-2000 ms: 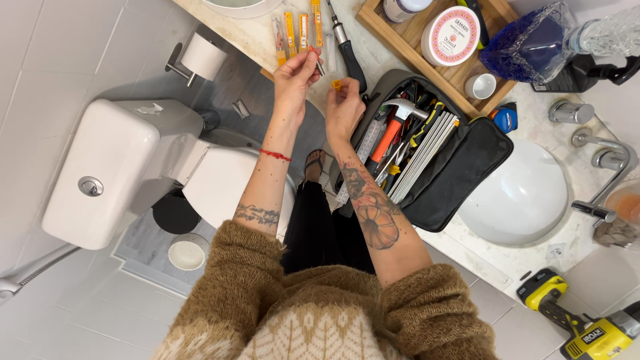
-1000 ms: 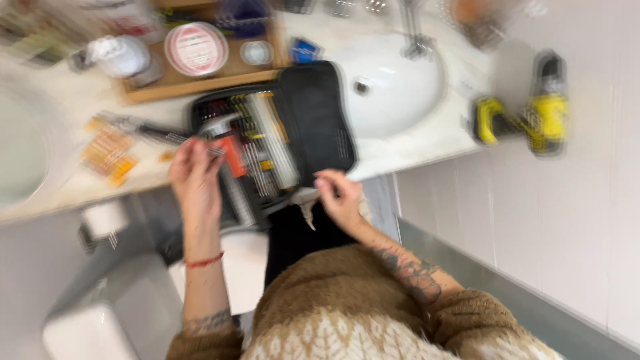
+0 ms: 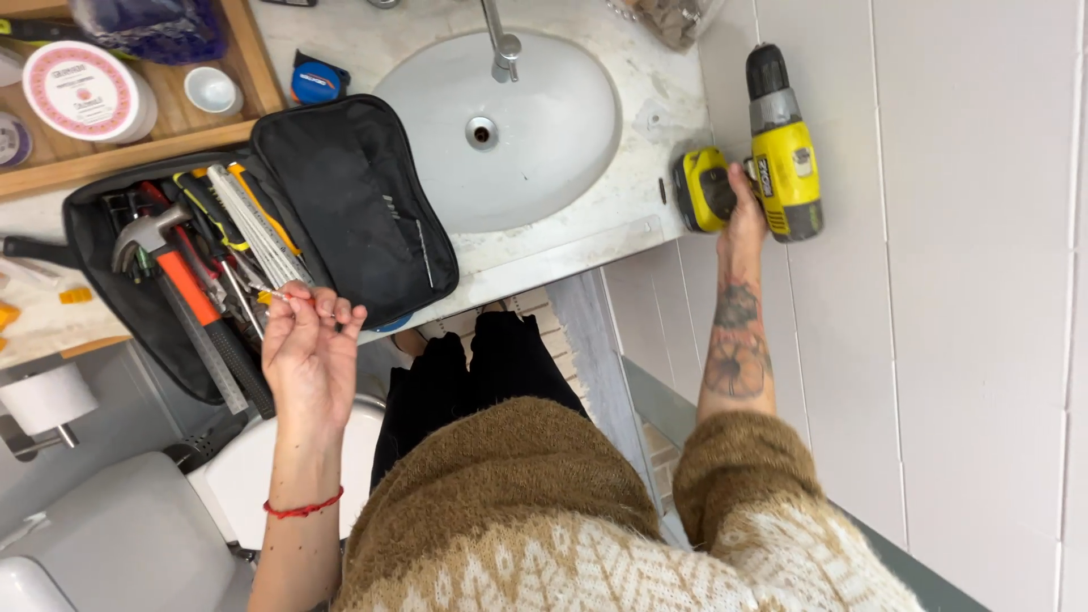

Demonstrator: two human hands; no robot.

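My left hand point(image 3: 308, 353) pinches a thin metal drill bit point(image 3: 270, 291) between thumb and fingers, above the edge of a black tool bag point(image 3: 340, 204). In the bag lie a claw hammer point(image 3: 183, 272) with an orange and black handle, pliers point(image 3: 212, 208), a folding rule point(image 3: 255, 223) and other tools. My right hand point(image 3: 743, 217) is at the handle of a yellow cordless drill point(image 3: 786, 178), between its battery and its body, at the counter's right end; the drill hides part of the fingers. The drill's black chuck points away from me.
An oval white sink point(image 3: 544, 153) with a metal faucet point(image 3: 503, 51) is set in the marble counter point(image 3: 510, 270). Beside it are a blue tape measure point(image 3: 318, 81) and a wooden tray point(image 3: 246, 127) with jars. A toilet point(image 3: 127, 527) stands at lower left, a tiled wall point(image 3: 977, 255) at right.
My right hand has moved right, from beside the tool bag to the drill, and has taken hold of it. The view has swung toward the sink and right wall.
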